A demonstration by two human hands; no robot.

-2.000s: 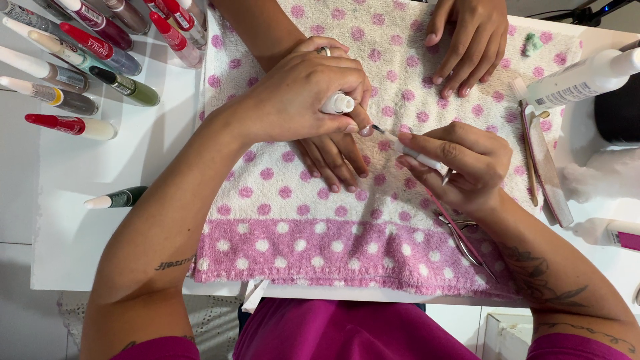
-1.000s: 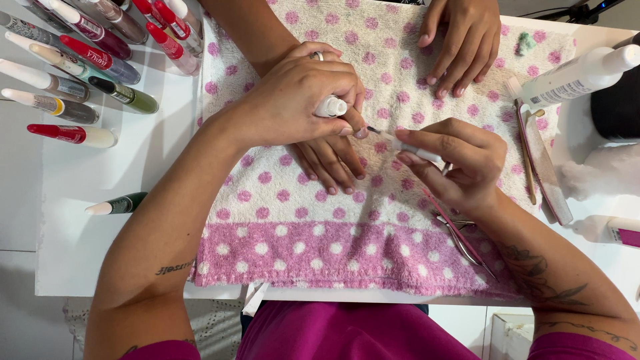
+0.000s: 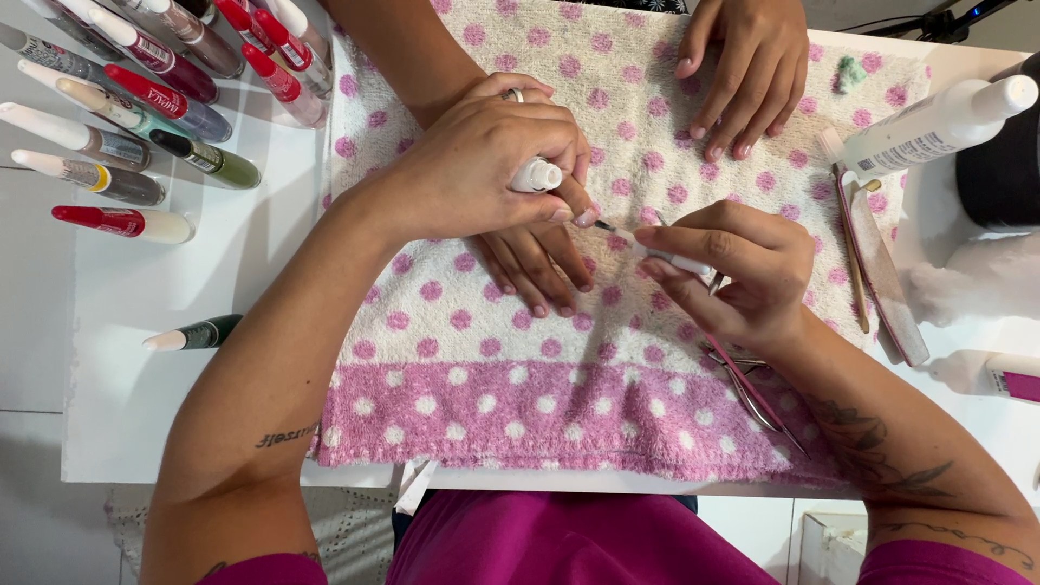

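My left hand (image 3: pixel 504 154) holds a small open white nail polish bottle (image 3: pixel 536 175) and pinches the thumb (image 3: pixel 578 201) of another person's hand. That person's fingers (image 3: pixel 536 268) rest on the polka-dot towel (image 3: pixel 487 398) below it. In my right hand (image 3: pixel 731 264) is the white cap of a nail polish brush (image 3: pixel 621 233), its dark tip close to the thumbnail; whether they touch cannot be told. A metal tool also shows between my right fingers. The person's other hand (image 3: pixel 747 73) lies on the towel at the top.
Nail polish bottles (image 3: pixel 171 101) crowd the upper left, with a dark green one (image 3: pixel 195 333) nearer my left forearm. Cuticle nippers (image 3: pixel 751 390) lie by my right wrist. At right are a nail file (image 3: pixel 881 268), a wooden stick (image 3: pixel 853 252), a white plastic bottle (image 3: pixel 934 126) and cotton (image 3: pixel 979 280).
The brush in my right hand has shifted slightly relative to the held thumb. My left hand keeps its hold on the bottle and thumb.
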